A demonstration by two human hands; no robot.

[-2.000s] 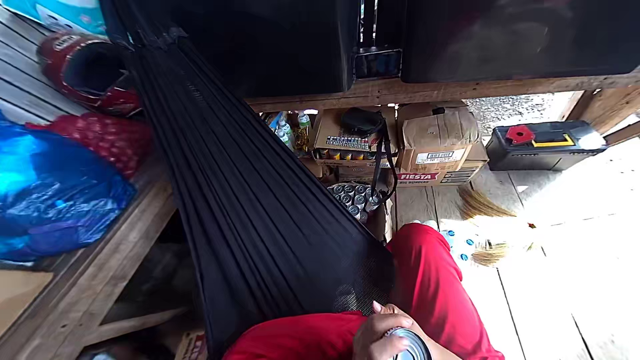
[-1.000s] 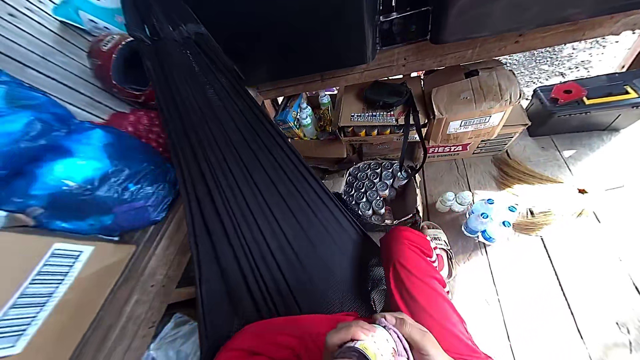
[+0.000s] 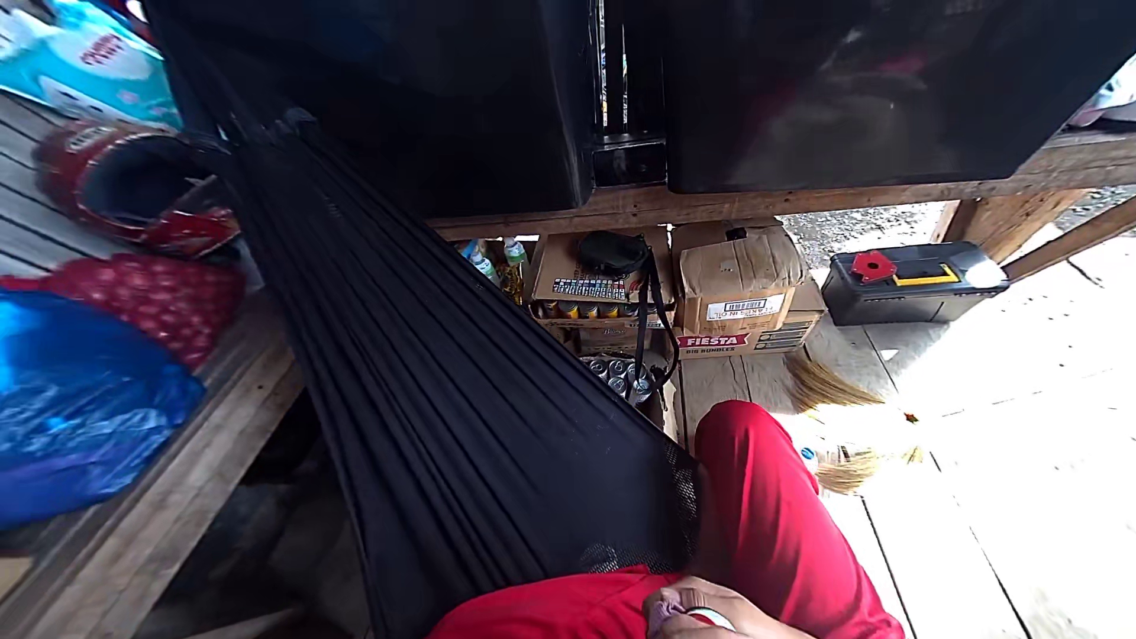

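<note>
At the bottom edge, my right hand (image 3: 741, 611) bends around a bunched purple cloth (image 3: 661, 611) and a round object with a pale rim (image 3: 710, 616), probably a can. The frame edge cuts off most of both. My left hand cannot be made out. Red trousers (image 3: 772, 506) cover my legs, one knee raised beside the hand. Black hammock fabric (image 3: 461, 408) stretches from the upper left down to my lap.
Left are a blue plastic bag (image 3: 80, 408), a red net sack (image 3: 151, 297) and a red helmet (image 3: 133, 182). Ahead stand cardboard boxes (image 3: 741, 275), a crate of cans (image 3: 621, 373) and a black toolbox (image 3: 914, 288). Straw brooms (image 3: 830, 386) lie on the plank floor (image 3: 941, 550).
Both hands showed around a can or cloth-wrapped object before; now only part of one hand shows at the bottom edge. The view has shifted, cutting off most of the held object.
</note>
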